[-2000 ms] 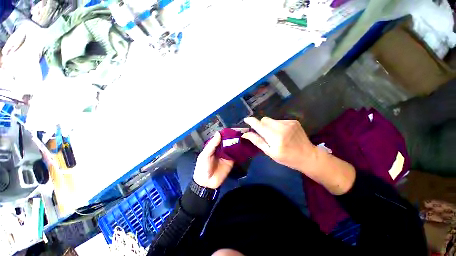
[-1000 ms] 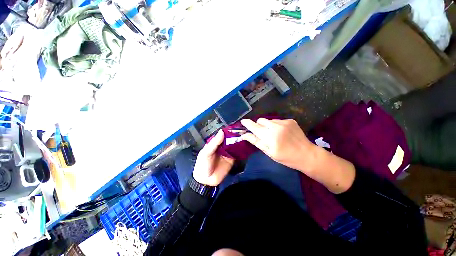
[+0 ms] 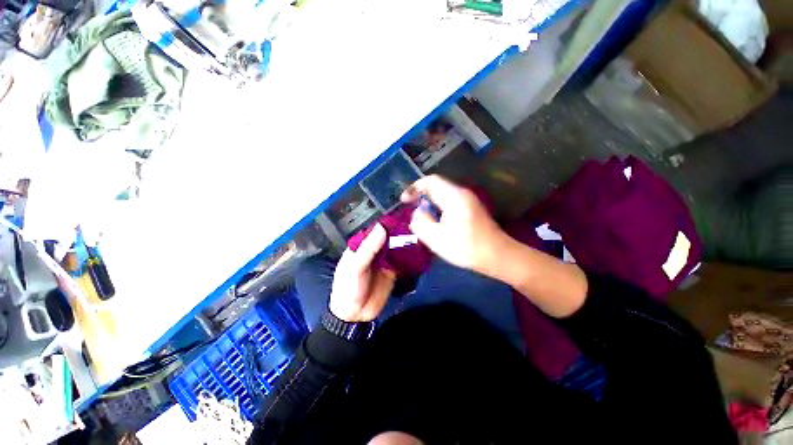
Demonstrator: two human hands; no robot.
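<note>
My left hand (image 3: 360, 280) holds the near end of a maroon garment piece (image 3: 410, 258) over my lap, thumb on top. A small white label (image 3: 402, 241) lies on the cloth between my hands. My right hand (image 3: 454, 224) is at the cloth's right side, fingers curled around a small dark blue thing, likely thread snips (image 3: 429, 207); the blades cannot be made out. More maroon cloth runs under my right forearm to a garment stack (image 3: 630, 217) with a pale yellow slip (image 3: 676, 254).
A white table (image 3: 252, 165) with a blue edge crosses in front. A green garment (image 3: 113, 78) lies on it at far left. A blue plastic crate (image 3: 239, 352) stands below the table. A cardboard box (image 3: 696, 69) is on the floor at right.
My right hand has lifted and turned slightly away from the label, showing the dark blue thing in its fingers. My left hand keeps its hold. The whole view has shifted a little.
</note>
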